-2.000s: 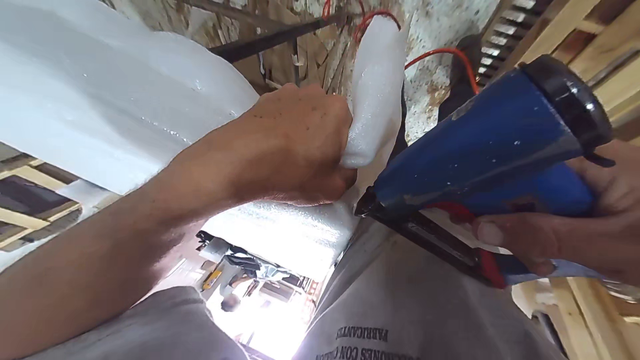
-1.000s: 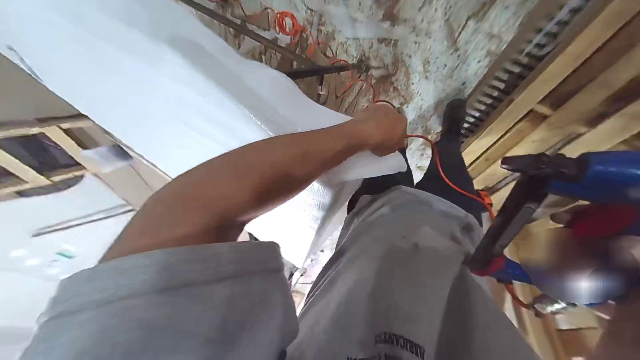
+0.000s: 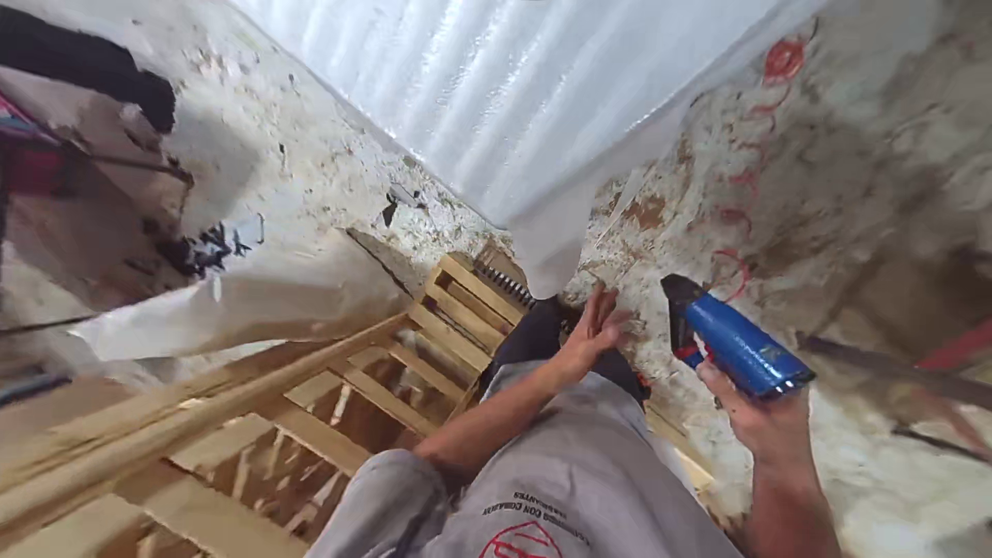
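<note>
My right hand [image 3: 763,415] grips a blue pneumatic stapler [image 3: 744,339] with a black nose, held out to the right of my body. My left hand [image 3: 595,333] is in front of my waist, fingers apart and holding nothing. Just beyond its fingertips hangs the narrow lower corner of a large sheet of white foam padding [image 3: 496,101], which spreads across the top of the view. A coiled red air hose [image 3: 744,182] runs down behind the stapler; its connection to the tool is not visible.
Slatted wooden frames [image 3: 310,403] stand at the lower left, close to my left arm. A pale sheet [image 3: 232,310] lies behind them. The floor [image 3: 310,170] is stained and littered with scraps. A dark bar [image 3: 891,364] lies at the right.
My left hand has let go of the white foam it held in the earlier frames. The stapler, near the foam two seconds ago, is now away from it. The view has turned strongly.
</note>
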